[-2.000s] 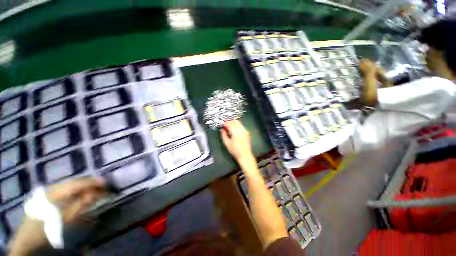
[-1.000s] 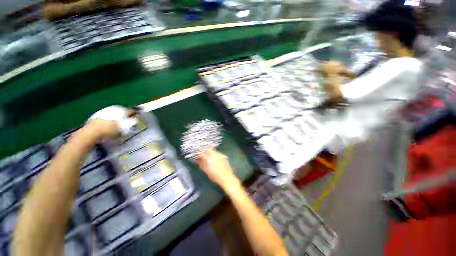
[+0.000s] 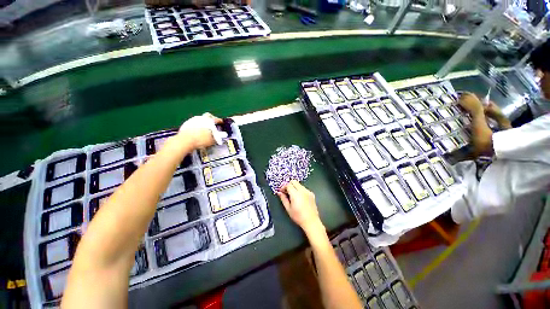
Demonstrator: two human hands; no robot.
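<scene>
A blister tray (image 3: 270, 232) holds rows of phone front housings. The right column has yellow-edged housings (image 3: 223, 173); the other columns have black-bordered ones (image 3: 111, 180). My left hand (image 3: 200, 133), in a white covering, is at the tray's top right corner, its fingers at a dark housing (image 3: 228, 127); whether it grips it is hidden. A loose pile of small silver and purplish components (image 3: 290, 164) lies on the dark green bench. My bare right hand (image 3: 300, 202) has its fingertips together at the pile's near edge; whether they hold a component cannot be told.
Stacked trays (image 3: 344, 175) with housings stand right of the pile. A person in white (image 3: 518, 148) works at another tray (image 3: 431, 114) beyond. A lower tray (image 3: 377, 274) is below the bench edge. The green belt (image 3: 181, 81) runs behind, with a tray (image 3: 208, 27) across it.
My left hand has moved from the tray's lower part to its top right corner. A yellow-edged housing now sits in the right-column pocket that was empty. My right hand stays at the pile.
</scene>
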